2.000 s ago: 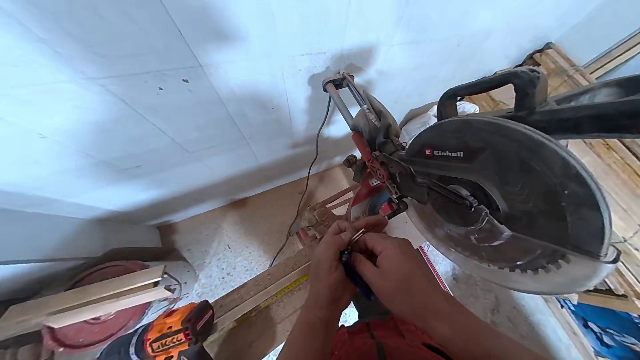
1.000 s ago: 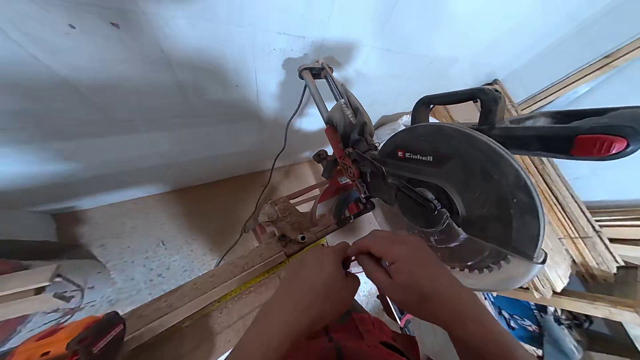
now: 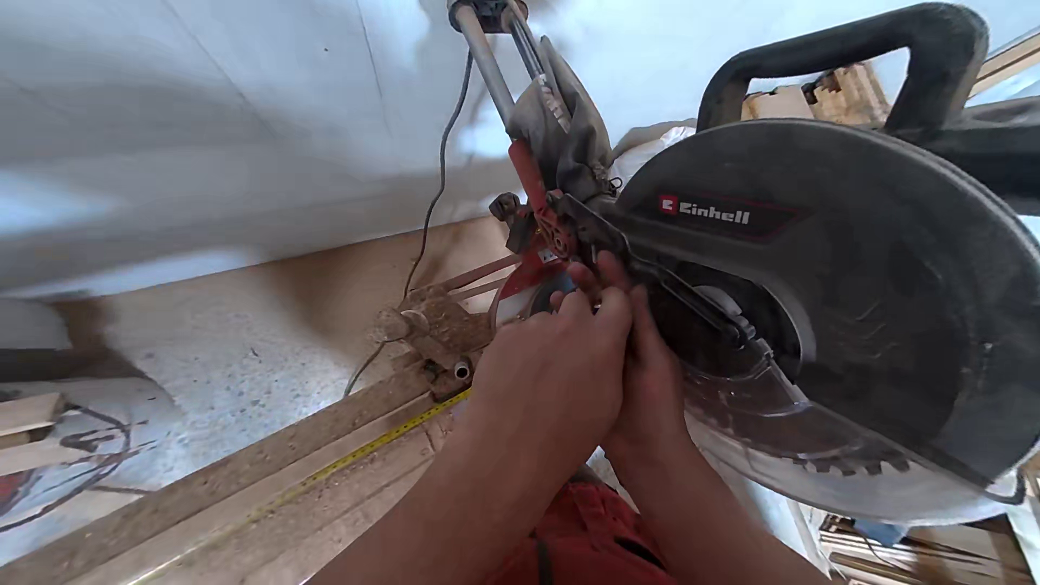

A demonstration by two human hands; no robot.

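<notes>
An Einhell sliding mitre saw fills the right side, its toothed blade showing below the dark guard. My left hand and my right hand are together at the saw's left side, close by its linkage and below the red lever. Fingers of both hands are bent around one another. Whatever lies between them is hidden, so I cannot tell what either hand holds. A yellow measuring tape runs along a wooden board to the left of my wrists.
A power cable hangs down beside the white wall. Wood pieces lie at the far left, over a round reddish thing. Stacked timber shows behind the saw handle, and more pieces lie at the lower right.
Both hands have moved nearer to the saw's linkage, and the view has come closer to it. The orange and black tool at the lower left has gone out of view.
</notes>
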